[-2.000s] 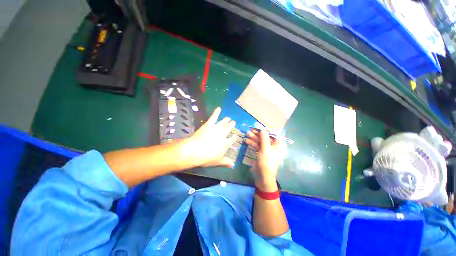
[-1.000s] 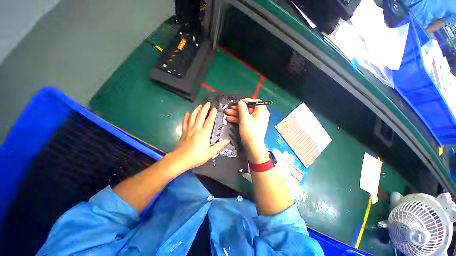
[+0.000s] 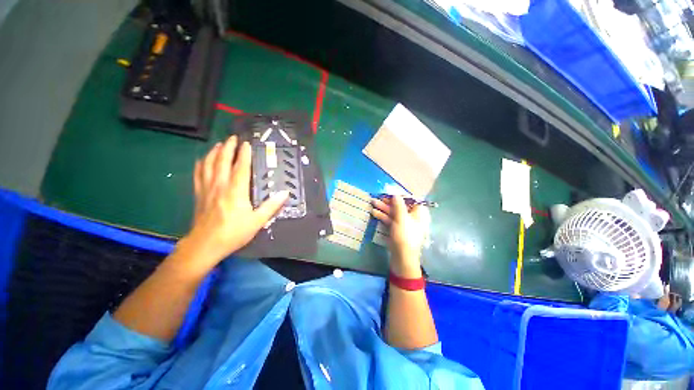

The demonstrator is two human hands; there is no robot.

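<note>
A black plastic housing (image 3: 278, 171) with slanted slots lies on a dark foam pad (image 3: 293, 240) on the green mat. My left hand (image 3: 228, 194) rests along the housing's left side, fingers spread, thumb across its lower part. My right hand (image 3: 405, 225) holds a thin dark pen-like tool, likely tweezers (image 3: 415, 202), over the strip sheets. A beige strip sheet (image 3: 350, 215) with dark lines lies between the housing and my right hand. A tilted adhesive sheet (image 3: 407, 150) with a white end lies on blue film (image 3: 354, 166) above. The tool's tip is too small to make out.
Stacked housings (image 3: 158, 65) sit on dark pads at the far left. A white paper slip (image 3: 516, 187) lies by yellow tape, near a white fan (image 3: 605, 247). Blue bins flank my lap (image 3: 574, 350). A shelf edge runs along the back. Another person's blue sleeve shows at lower right.
Since a second ago, my right hand has moved from the housing to over the strip sheets, still holding the tool. My left hand stays at the housing's left side. The camera view has shifted.
</note>
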